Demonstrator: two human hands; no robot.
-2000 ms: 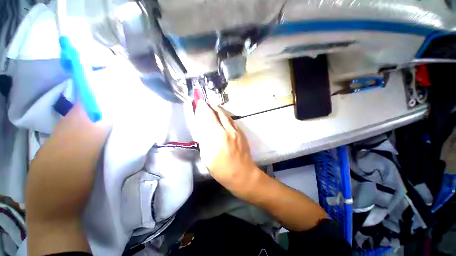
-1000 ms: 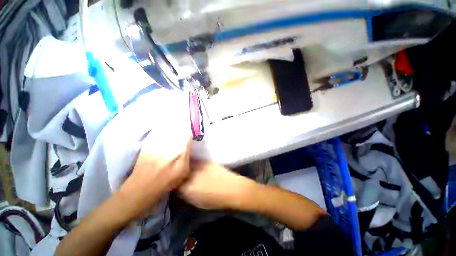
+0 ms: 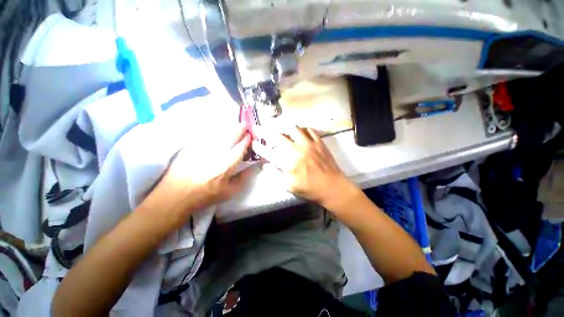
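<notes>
A pale garment piece point(image 3: 133, 151) with black patches spreads over the left of the sewing table and hangs down its front. A pink-red strip point(image 3: 248, 121) with a dark edge lies just below the presser foot point(image 3: 266, 99). My left hand point(image 3: 207, 170) holds the fabric edge at the strip's lower left, fingertips pinched. My right hand point(image 3: 303, 162) is right of the strip, fingertips at its lower end and on the bed; whether it grips anything cannot be told. The lamp's glare washes out the fabric near the needle.
The white sewing machine point(image 3: 371, 40) spans the top. A mobile phone point(image 3: 372, 108) and a blue-handled tool point(image 3: 436, 108) lie on the bed, with metal loops and a red item at its right end. A blue crate point(image 3: 417, 217) and grey-black pieces point(image 3: 464, 229) are below right.
Both hands have moved up from the table's front edge to the strip near the presser foot. The right hand has moved right, away from the left. The view has shifted slightly.
</notes>
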